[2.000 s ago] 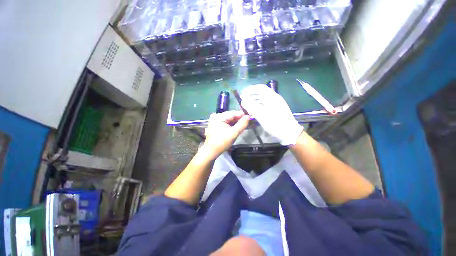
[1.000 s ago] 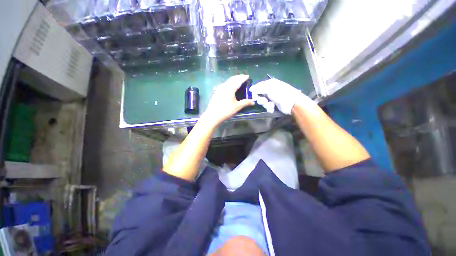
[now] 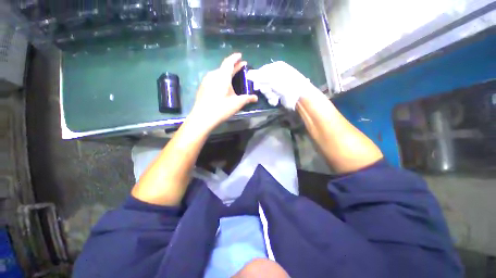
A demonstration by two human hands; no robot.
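Note:
A glossy black moulded part (image 3: 169, 93) stands or lies alone on the green bench top, left of my hands. My bare left hand (image 3: 222, 91) curves around a second black part (image 3: 246, 81) near the bench's front edge, with fingers behind it and thumb in front. My gloved right hand (image 3: 280, 83) touches the same part from the right, its fingertips at the part's side. The glove hides whether a tool is in it. The white-and-orange cutter is not visible.
The green bench top (image 3: 125, 76) has a raised metal front edge. Blurred clear trays (image 3: 117, 19) with dark contents fill its back. A blue machine door (image 3: 361, 117) with a dark window stands at the right. Metal frames stand on the floor at lower left.
My hands have left the thin dark strip and moved to the black part at the right, with the left hand now around it. The view has shifted, moving the bench left in the picture.

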